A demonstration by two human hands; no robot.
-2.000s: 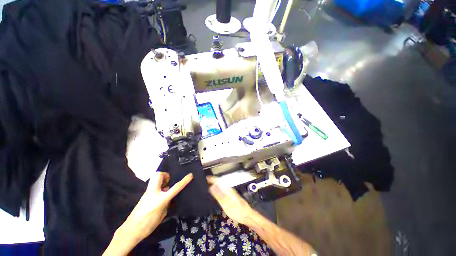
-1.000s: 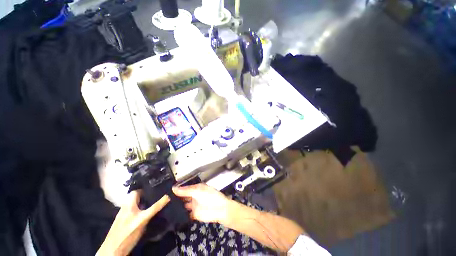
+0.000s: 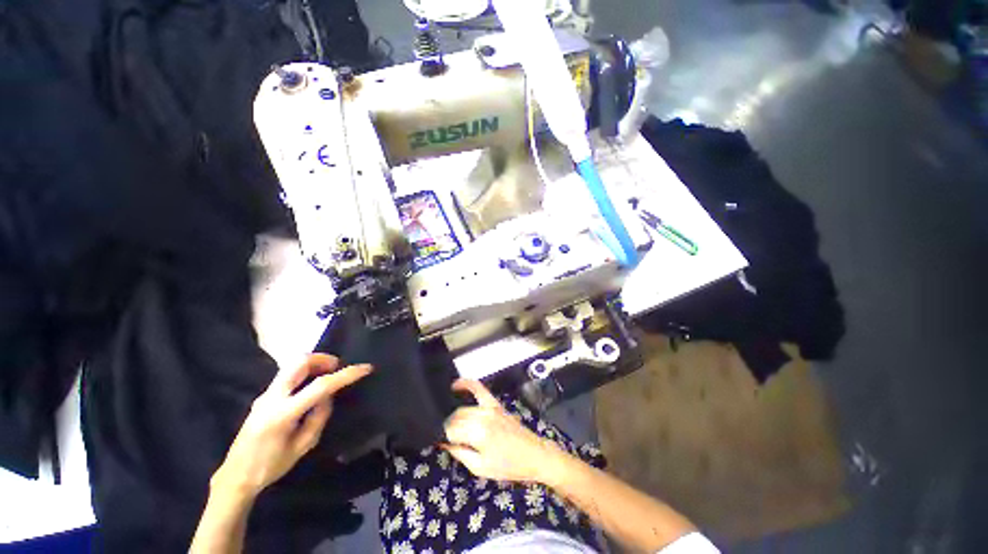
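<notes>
A black garment (image 3: 392,373) lies at the front left end of the cream sewing machine (image 3: 325,173), its edge under the dark presser foot area (image 3: 374,298). My left hand (image 3: 287,417) is on the left side of the cloth, with thumb and forefinger on it near the machine front. My right hand (image 3: 488,433) grips the cloth's right edge, just below the machine's lower arm. Both hands are bare. The cloth hides some of the fingertips.
A large black garment heap (image 3: 173,216) is at left. A smartphone (image 3: 430,229) lies in the machine opening. Green snips (image 3: 670,233) lie on the white tabletop (image 3: 693,271). A second black cloth heap (image 3: 758,238) is at right, above brown board (image 3: 715,433). Patterned cloth covers my lap.
The view has shifted, so the machine appears further right than a second ago. My hands have moved further apart on the cloth, and more of it shows between them.
</notes>
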